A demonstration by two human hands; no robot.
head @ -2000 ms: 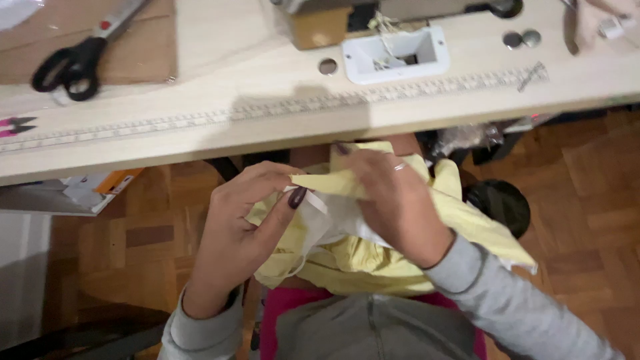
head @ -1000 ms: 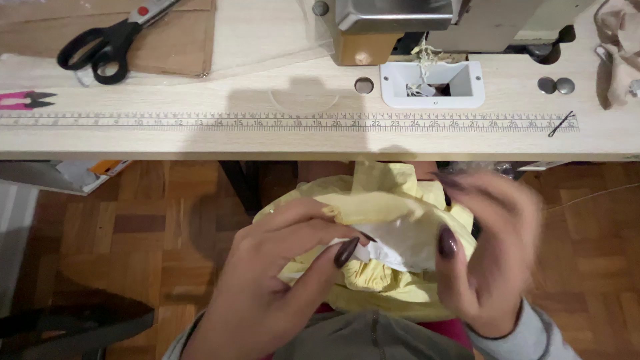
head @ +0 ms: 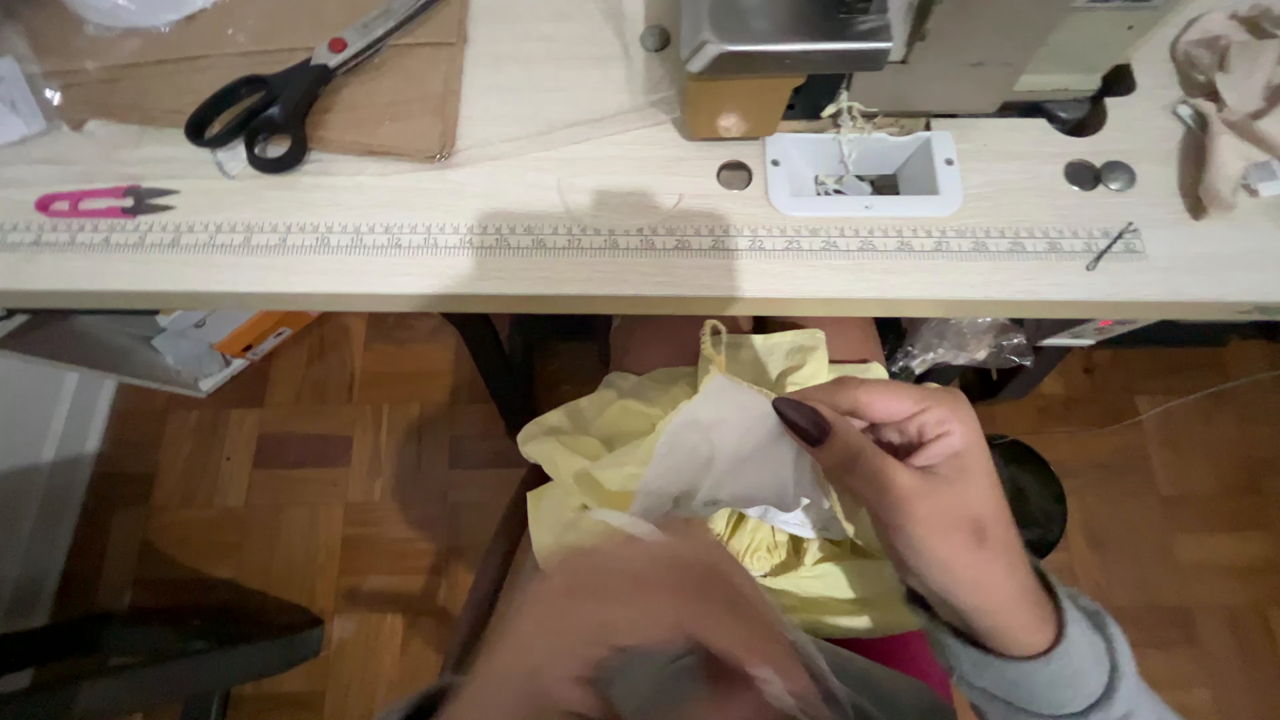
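Note:
A yellow fabric garment [head: 600, 430] with a white inner piece [head: 715, 450] and gathered parts lies over my lap, below the table edge. My right hand [head: 920, 480] pinches the cloth between thumb and fingers at the right side of the white piece. Low in the view, my left hand [head: 650, 620] is blurred in front of the garment's lower left part; whether its fingers grip anything does not show.
On the table [head: 350, 275] are black-handled scissors [head: 290, 110] on brown cardboard [head: 400, 100], pink thread snips [head: 100, 201], a printed ruler strip [head: 600, 240], a hairpin [head: 1110, 247] and beige cloth [head: 1225, 100]. A sewing machine [head: 790, 40] stands at the back edge.
My left hand has moved down, toward my body, from the garment's upper left. My right hand, blurred and spread a second ago, now pinches the cloth. More of the white piece shows.

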